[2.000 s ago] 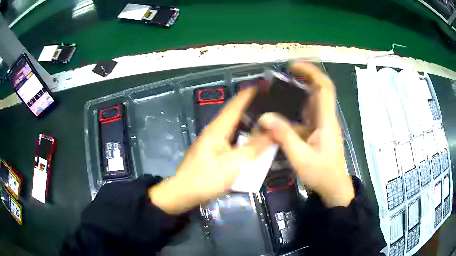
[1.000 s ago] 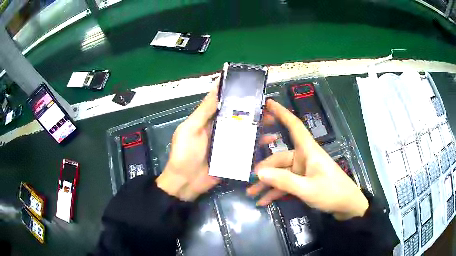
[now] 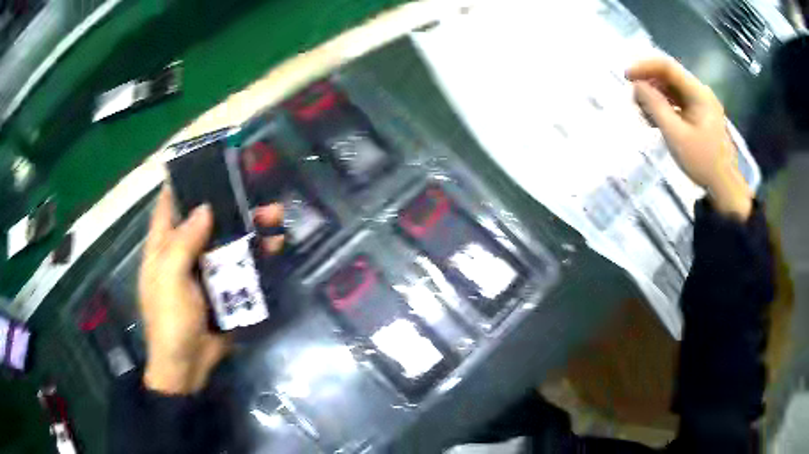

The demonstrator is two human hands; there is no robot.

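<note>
My left hand [image 3: 173, 297] holds a phone board [image 3: 211, 191] upright over the left part of the tray. Its dark screen is at the top and its lower part is white with dark marks. My right hand [image 3: 687, 124] is over the keypad sheet [image 3: 532, 115] at the upper right, fingers bent, fingertips at the sheet. Blur hides whether it pinches anything. The clear blister tray [image 3: 550, 266] holds several black back housings with red-ringed ovals, one of them [image 3: 479, 270] at the right.
Two phone boards lie on the green belt, one [image 3: 137, 93] at the upper left, one [image 3: 31, 229] at the left. A red-edged phone part [image 3: 58, 421] and a lit smartphone [image 3: 13, 341] are at the lower left. A brown box [image 3: 621, 363] stands at the lower right.
The view has swung right. My right hand has left the held board and moved to the keypad sheet. The board in my left hand now shows a dark screen and a dark-marked lower part.
</note>
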